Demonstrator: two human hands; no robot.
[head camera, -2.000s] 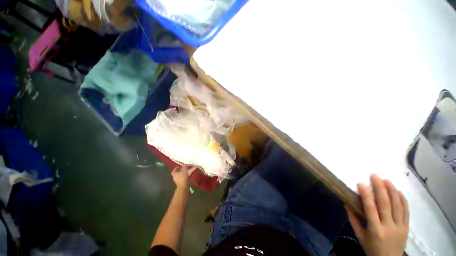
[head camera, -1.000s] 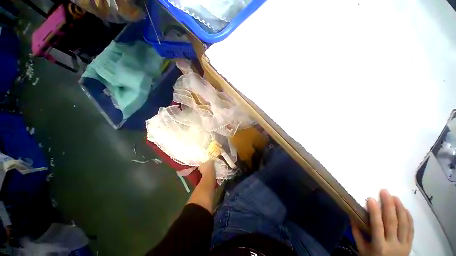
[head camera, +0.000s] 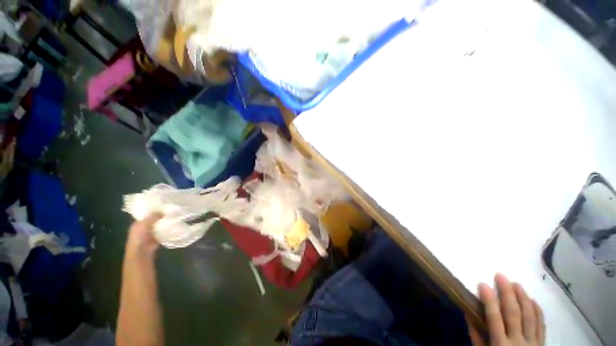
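Observation:
My left hand (head camera: 145, 233) grips a bunch of sheer white ruffled pieces (head camera: 182, 209) at the left, above the floor. The cloth stretches from the hand back to the heap of sheer pieces (head camera: 277, 206) in the red basket (head camera: 250, 243). A small yellow piece (head camera: 297, 233) lies on the heap. My right hand (head camera: 512, 314) rests on the front edge of the white table top (head camera: 459, 135), fingers spread, holding nothing; its lower part is cut off by the picture's edge.
A blue basket (head camera: 317, 98) with white pieces stands at the table's far left corner. A floor basket holds teal fabric (head camera: 199, 138). A pink object (head camera: 111, 81) is behind it. Part of the machine (head camera: 587, 243) is at the right. My legs are under the table edge.
My left hand has moved up and left from the red basket, pulling sheer white pieces with it. My right hand stays at the table edge. The view has shifted.

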